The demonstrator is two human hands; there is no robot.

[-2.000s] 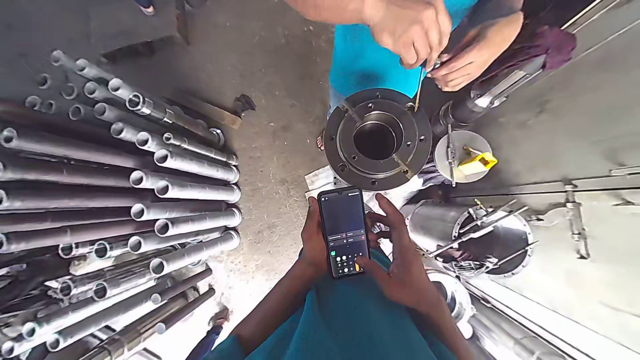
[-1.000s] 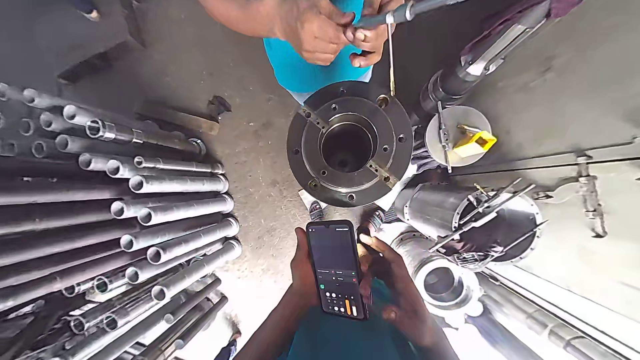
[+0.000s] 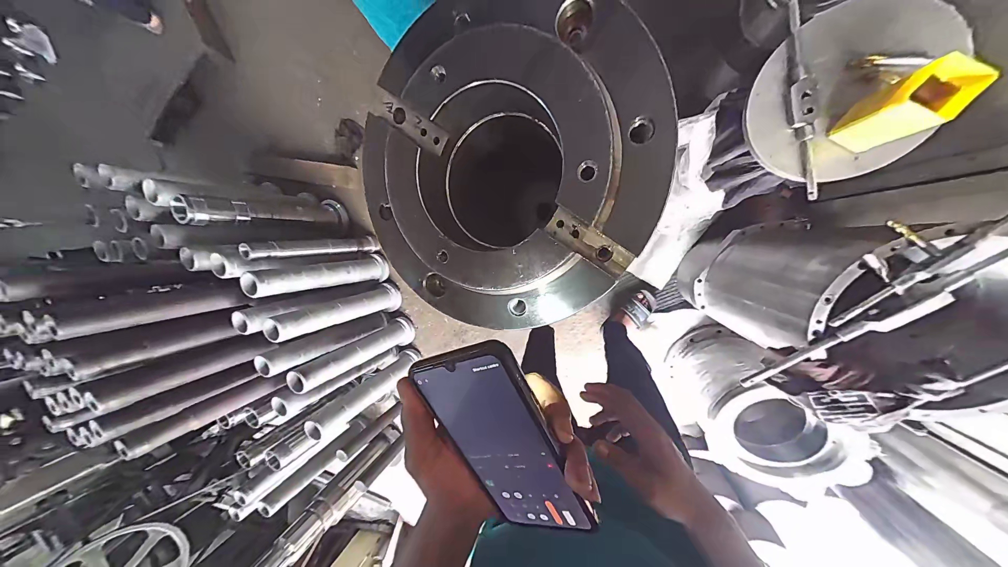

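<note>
A black smartphone (image 3: 500, 441) with a lit screen lies in my left hand (image 3: 441, 465), whose palm is behind it and whose fingers wrap its right edge. My right hand (image 3: 642, 457) is beside the phone on the right, its fingers spread and slightly curled, holding nothing that I can see. Just beyond the phone stands a large round metal flange (image 3: 504, 291) with bolt holes and a deep central bore. Two drilled metal strips, one at the upper left (image 3: 413, 126) and one at the lower right (image 3: 591, 240), lie across its rim.
Stacked metal tubes (image 3: 323, 276) fill the left side. At the upper right, a yellow block-like object (image 3: 913, 102) and a metal rod sit on a round plate (image 3: 772, 134). Below it lie a wide metal cylinder (image 3: 772, 276) with rods across its mouth and a thick metal ring (image 3: 724, 441).
The view has moved closer to the flange. The other person's hands, seen above it earlier, are out of view. My right hand has moved off the phone's lower edge, where it was two seconds ago.
</note>
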